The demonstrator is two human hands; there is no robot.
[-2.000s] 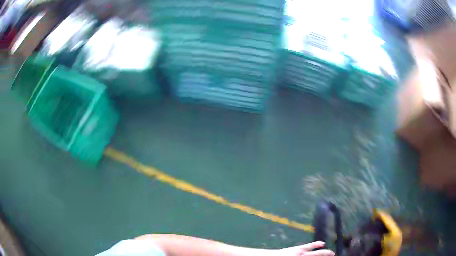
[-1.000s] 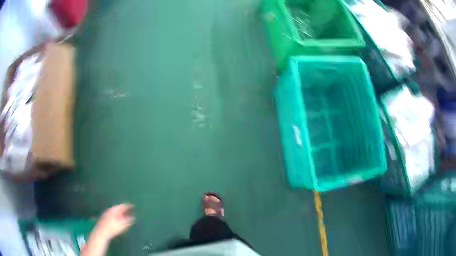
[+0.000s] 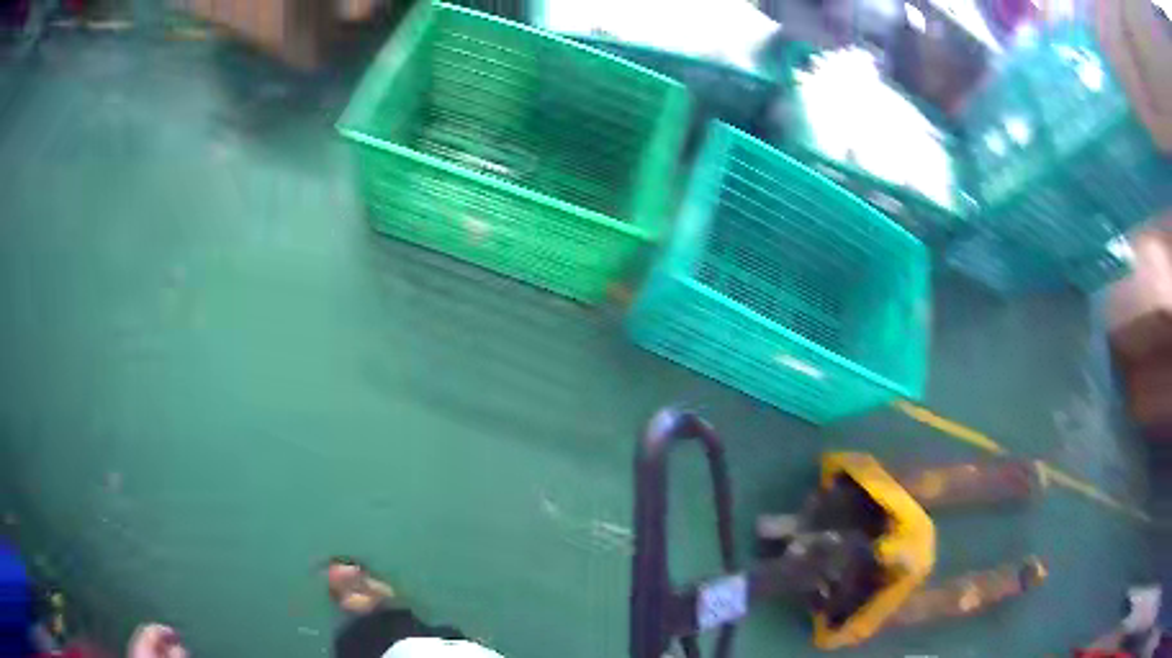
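The pallet jack's black loop handle rises from the bottom edge, right of centre, with a white label on its shaft. Its yellow body is low on the floor, and two worn brown forks point right. No hand shows on the visible part of the handle; its lower end is cut off. A small, blurred skin-coloured patch is at the bottom left edge; I cannot tell whether it is my left hand. My right hand is not in view.
A green slatted crate and a teal slatted crate stand beyond the handle. Crates with white contents are behind them. A brown carton is at the right edge. A yellow line crosses the floor. My foot shows below.
The view has swung back to the right. The pallet jack, out of view a second ago, shows again. The crates appear farther up and left, and the hand seen reaching out at bottom left is no longer clear.
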